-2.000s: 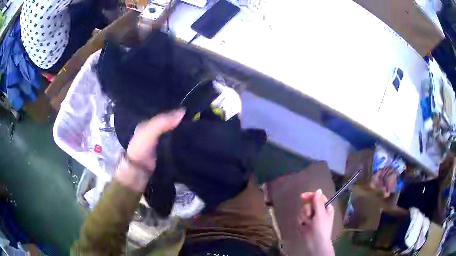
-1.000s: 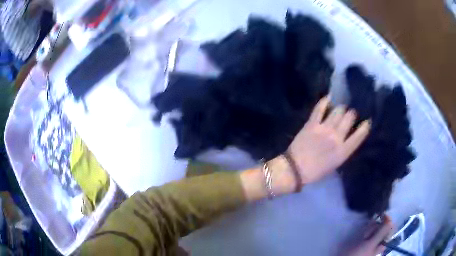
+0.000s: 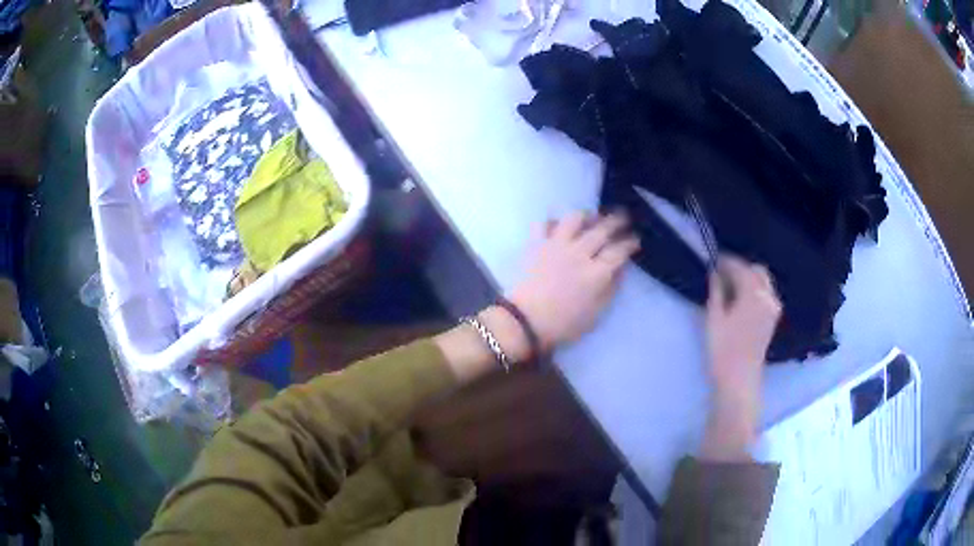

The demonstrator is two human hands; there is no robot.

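Note:
Black cut pieces (image 3: 694, 139) lie spread in a bunched pile on the white table (image 3: 449, 139), with jagged edges. My left hand (image 3: 577, 272) lies at the pile's lower left edge, fingertips on the dark fabric; it is slightly blurred, and I cannot tell whether it grips a piece. My right hand (image 3: 742, 304) is at the lower edge of the pile and holds a slim dark stick (image 3: 700, 226), a pen or tweezers, with its tip over the fabric.
A white-lined basket (image 3: 112, 213) stands left of the table, holding patterned fabric (image 3: 208, 160) and yellow-green fabric (image 3: 286, 203). A printed work sheet (image 3: 844, 459) lies at the lower right. A black flat object (image 3: 401, 9) lies at the table's far left edge.
The black pieces moved from over the basket onto the table and now form one pile. My left hand has moved to the pile's left edge. My right hand has come in over the pile with the stick.

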